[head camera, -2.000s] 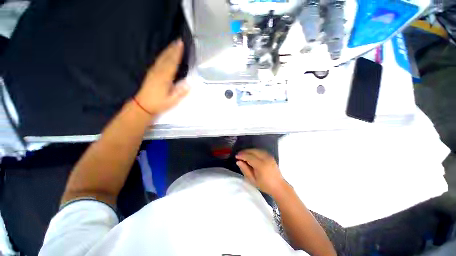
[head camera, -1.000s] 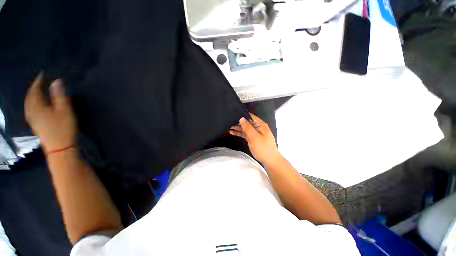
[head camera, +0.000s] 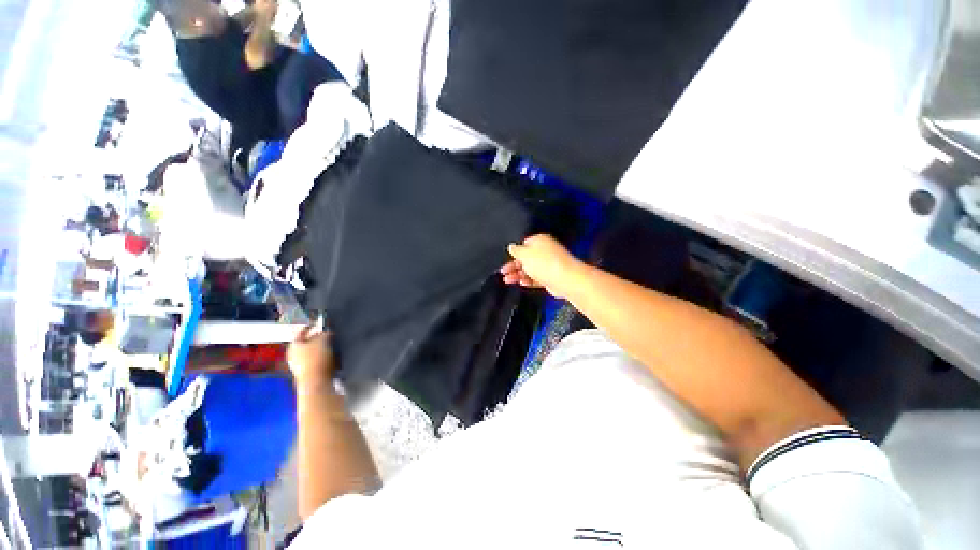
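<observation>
A black fabric panel (head camera: 414, 231) is stretched between my hands over a heap of dark pieces (head camera: 467, 360) at the left of the table, below table level. My left hand (head camera: 312, 352) grips its lower left edge; the fingers are partly hidden by the cloth. My right hand (head camera: 537, 265) pinches its right edge. Another black panel (head camera: 580, 86) lies on the white machine table, its corner over the table's edge.
The white machine table (head camera: 784, 140) spans the upper right, with part of the machine's metal plate (head camera: 956, 81) at the far right. White fabric (head camera: 306, 161) is heaped behind the dark pieces. A person in black (head camera: 253, 81) is at the upper left. A blue surface (head camera: 253, 430) stands left.
The view has swung left. The black panel has come off the table to the heap at the left. My left hand, loose over the cloth a second ago, now grips its edge.
</observation>
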